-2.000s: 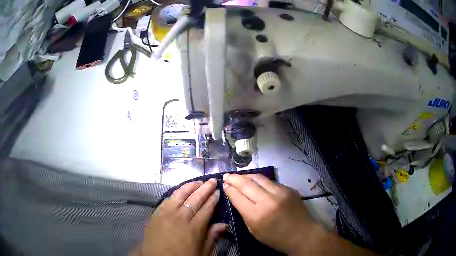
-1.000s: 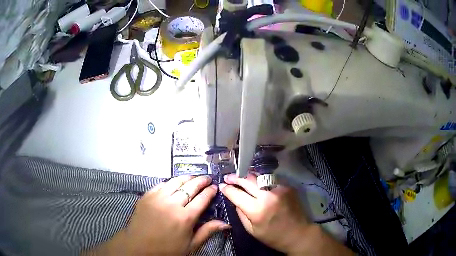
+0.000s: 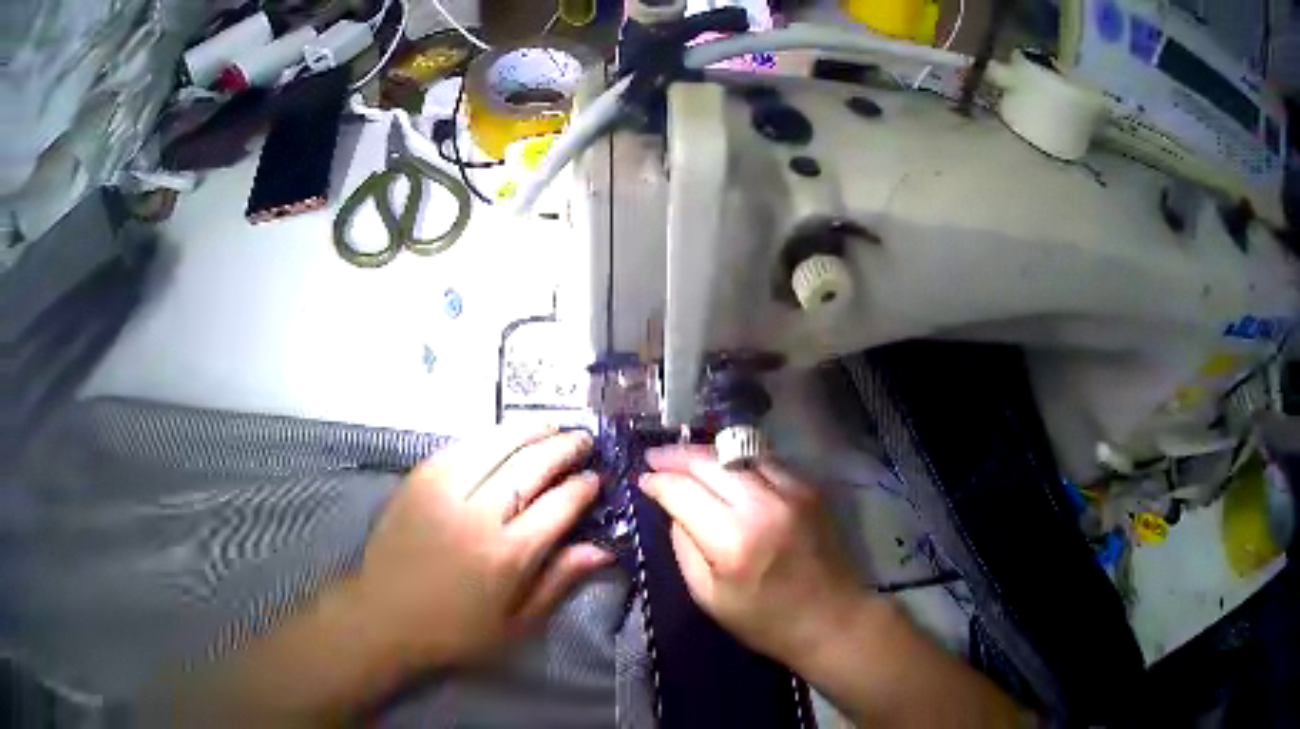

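A dark waistband (image 3: 699, 627) with pale edge stitching runs from the lower edge up to the presser foot (image 3: 627, 399) of the off-white sewing machine (image 3: 912, 228). The grey striped garment (image 3: 257, 499) spreads to its left. My left hand (image 3: 492, 534) lies flat on the garment, fingertips pressing its edge just left of the foot. My right hand (image 3: 756, 548) presses on the dark band, fingertips just right of the seam. The seam between the hands is bunched and dark. The needle tip cannot be made out.
Green-handled scissors (image 3: 402, 211), a black phone (image 3: 300, 150) and a tape roll (image 3: 530, 103) lie at the upper left. Folded dark striped pieces (image 3: 1005, 499) lie under the machine arm. A yellow tape roll (image 3: 1255, 513) and scraps are at the right. White cloth (image 3: 71, 86) is heaped upper left.
The cloth edge has moved up under the presser foot, with both hands following beside it. The garment at left has shifted, and the band now runs straighter down. The camera view has also shifted.
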